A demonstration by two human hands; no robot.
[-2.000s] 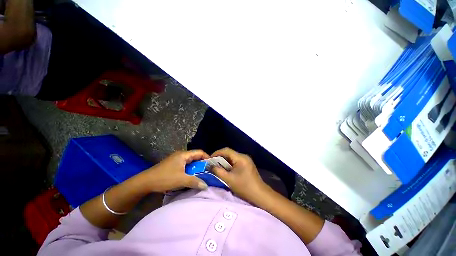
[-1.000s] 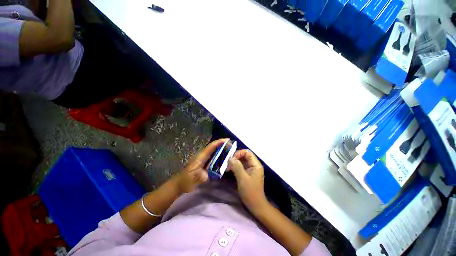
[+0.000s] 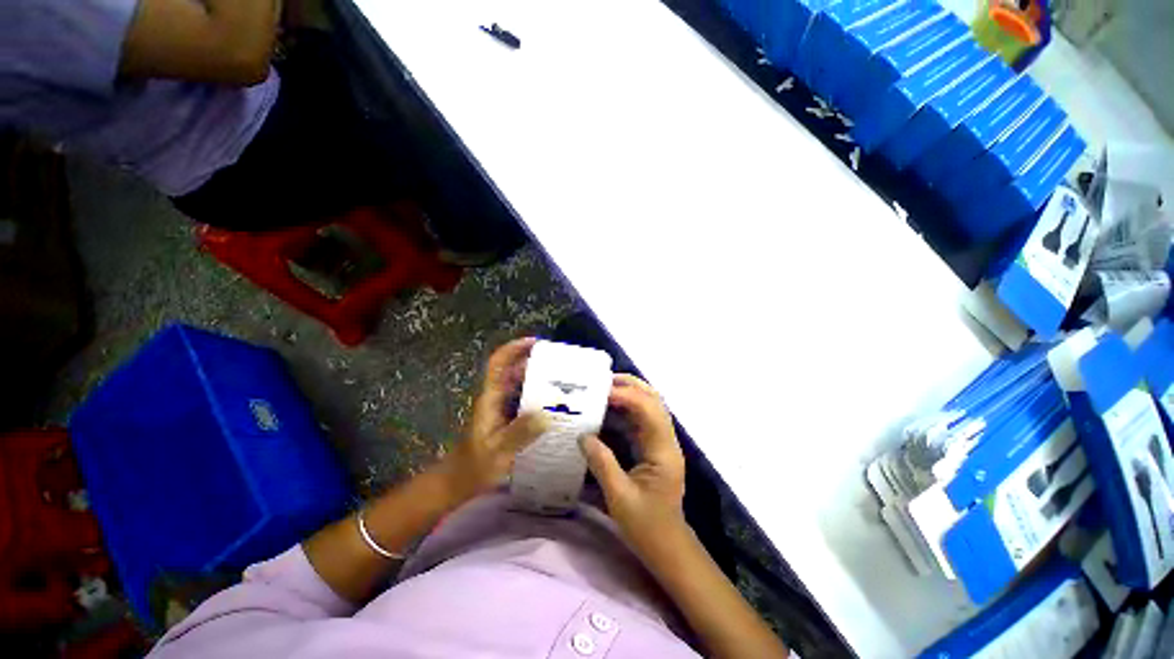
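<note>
A retail box [image 3: 556, 451] stands over my lap with its white printed back and its hang tab with a dark slot towards me. My left hand [image 3: 496, 425] holds it along its left side, thumb on the white face. My right hand [image 3: 641, 451] is at its right side, thumb at the edge and fingers behind. The front of the box and its contents are hidden.
Flat unfolded cartons [image 3: 1017, 470] lie fanned on the white bench [image 3: 721, 258] at right. Blue filled boxes [image 3: 927, 90] stand in a row on the far side. A small dark object [image 3: 501, 36] lies on the bench. A blue crate [image 3: 193, 451], red stool [image 3: 337, 270] and seated person [image 3: 193, 90] are at left.
The box has turned from its open mouth and side showing to its white back and hang tab facing me. The view has shifted, showing more of the blue row.
</note>
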